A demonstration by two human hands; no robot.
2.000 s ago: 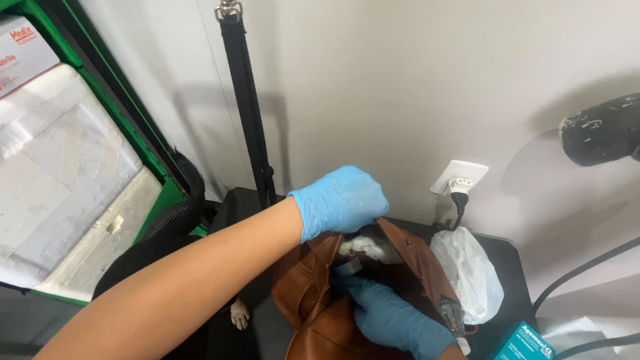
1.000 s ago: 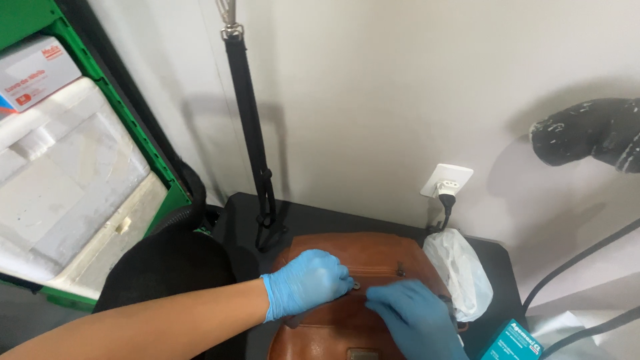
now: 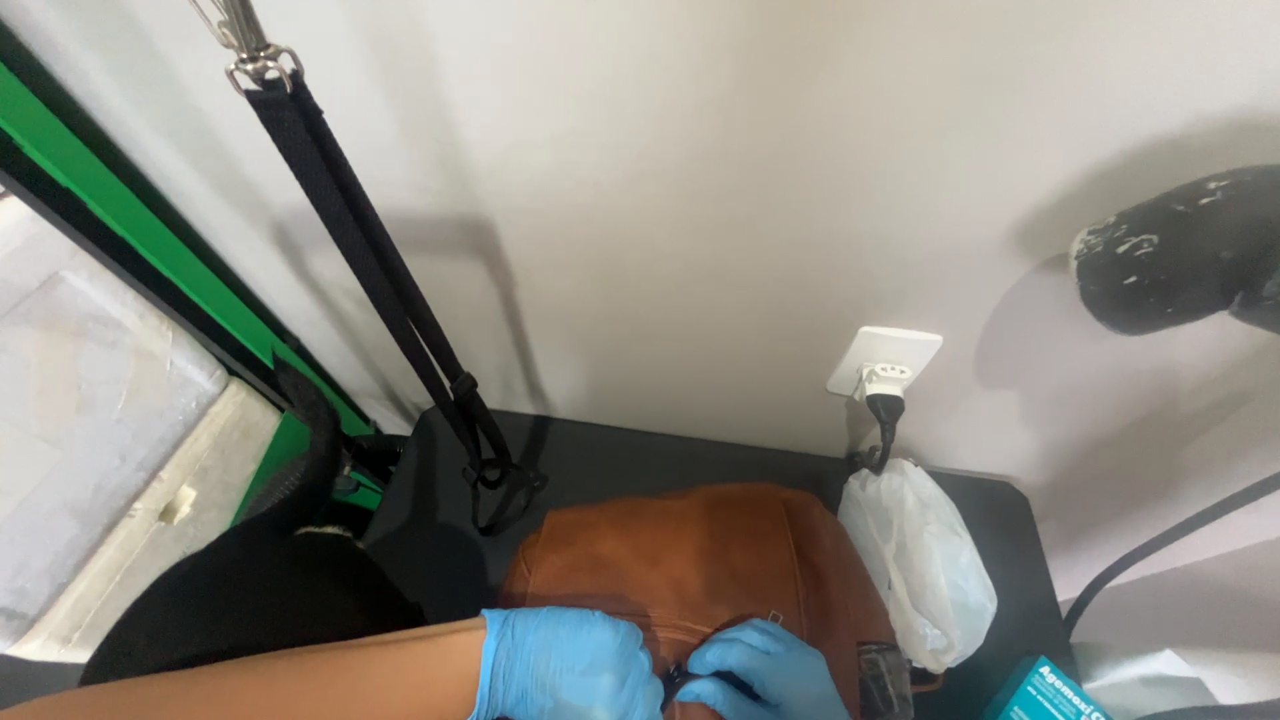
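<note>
A brown leather bag [image 3: 690,540] lies on the black table [image 3: 620,445], at the bottom middle of the head view. My left hand [image 3: 570,662], in a blue glove, is curled on the bag's front, its fingers closed at a small dark piece there that I cannot make out. My right hand [image 3: 765,668], gloved too, touches the bag just to the right, thumb and fingers bent around the same small dark spot. A metal zipper pull [image 3: 775,617] shows above the right hand. The lower part of the bag is out of view.
A white plastic bag [image 3: 925,570] stands right of the leather bag, by a teal box [image 3: 1050,692]. A black strap [image 3: 370,250] hangs down to the table. Behind are a wall socket with a plug [image 3: 885,370] and a black hose-like object [image 3: 1170,250]. A black furry animal [image 3: 240,600] is at left.
Two seconds ago the leather bag was open with my right hand inside and my left at its edge. Now both hands are together on its outer front, lower in the view.
</note>
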